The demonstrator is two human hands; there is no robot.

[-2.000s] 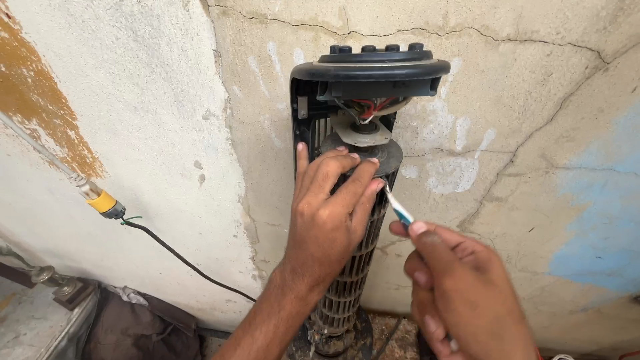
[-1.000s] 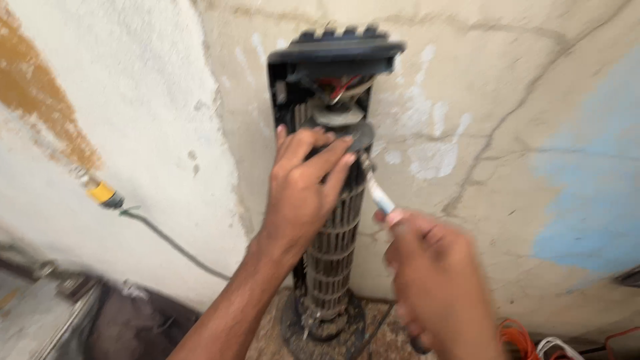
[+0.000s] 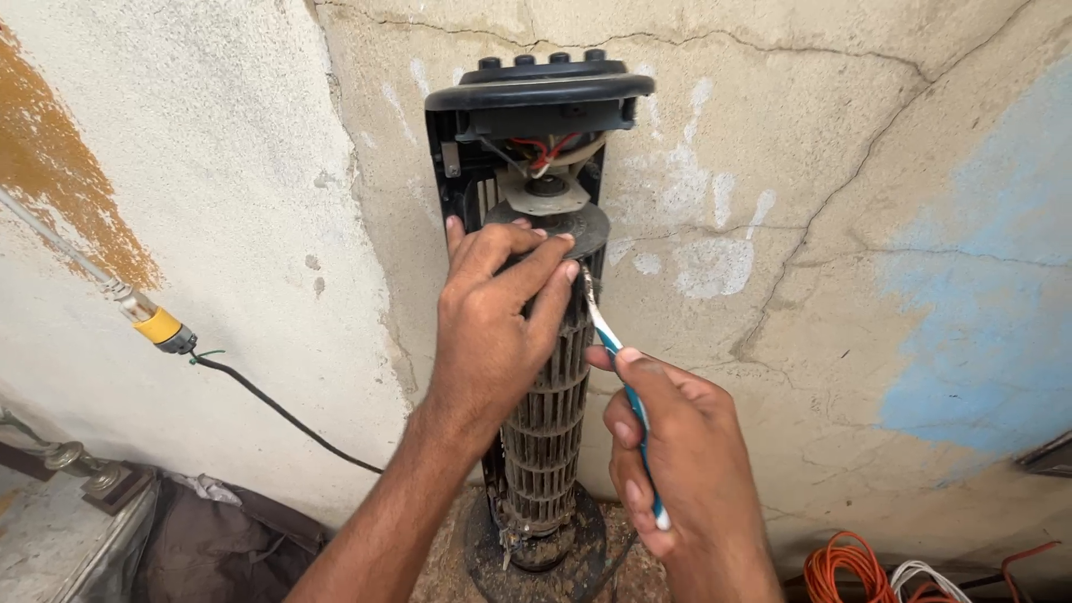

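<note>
A tower fan with its casing partly off stands upright against the wall, its black top cap (image 3: 540,92) over a motor with red wires (image 3: 544,155). Dust coats the slatted cylindrical blower wheel (image 3: 544,419) below. My left hand (image 3: 502,301) rests its fingers on the dark disc (image 3: 586,230) at the wheel's upper end. In my right hand (image 3: 687,444) is a blue and white toothbrush (image 3: 609,335), held by its handle, with its dirty head at the wheel's right edge just under the disc. The bristles are hard to make out.
The fan's round base (image 3: 481,548) is littered with debris. A black cable (image 3: 285,427) with a yellow connector (image 3: 157,325) hangs at the left. Dark cloth (image 3: 218,536) and a trophy (image 3: 100,477) lie lower left. Coiled orange cable (image 3: 846,569) sits lower right, by the cracked wall (image 3: 837,318).
The toothbrush and my right hand have shifted slightly about the top of the blower wheel. My left hand stays at the disc. The view moved away and back.
</note>
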